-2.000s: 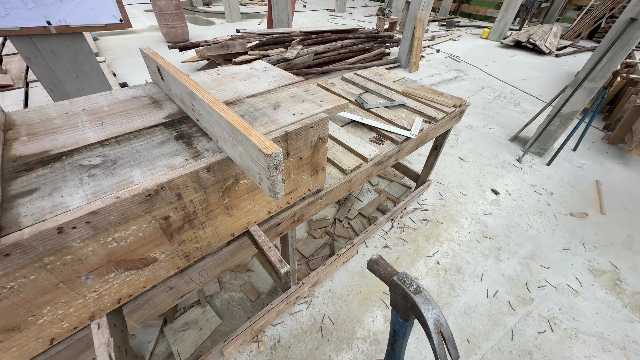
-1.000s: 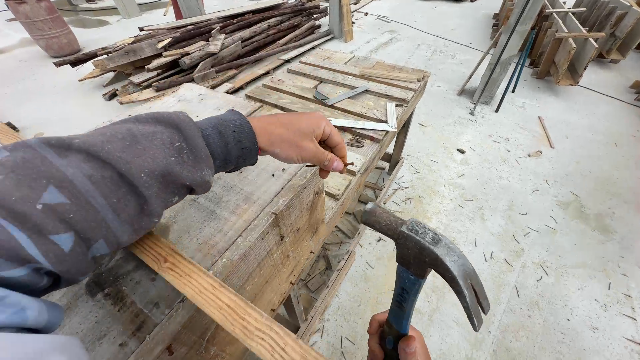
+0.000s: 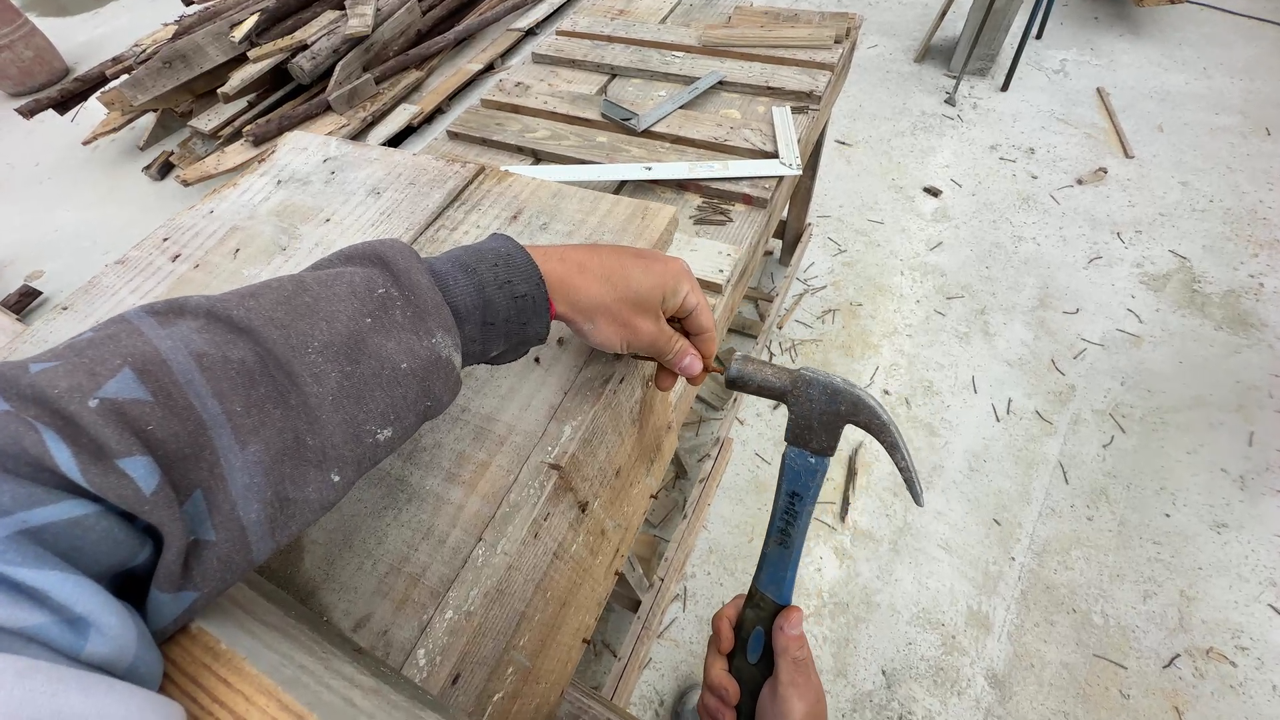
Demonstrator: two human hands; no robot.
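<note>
My left hand (image 3: 645, 310) reaches over the side edge of a large plank form (image 3: 560, 500) and pinches a thin rusty nail (image 3: 717, 367) between thumb and fingers. The nail's end points right, close to or touching the face of a claw hammer (image 3: 820, 400). My right hand (image 3: 765, 665), low in the view, grips the hammer by its blue and black handle, with the claw turned right. A small pile of nails (image 3: 713, 212) lies on the wooden bench beyond my left hand.
A white-bladed try square (image 3: 650, 171) and a grey metal bevel (image 3: 665, 102) lie on the slatted bench (image 3: 700, 130). Scrap timber (image 3: 300, 70) is heaped at the upper left. Loose nails litter the concrete floor (image 3: 1000, 450). A squared timber (image 3: 260, 660) crosses the planks near me.
My left hand, out of view two seconds ago, is now at the plank form's edge. The hammer's face has come close to the nail in its fingers. The view has moved nearer the bench.
</note>
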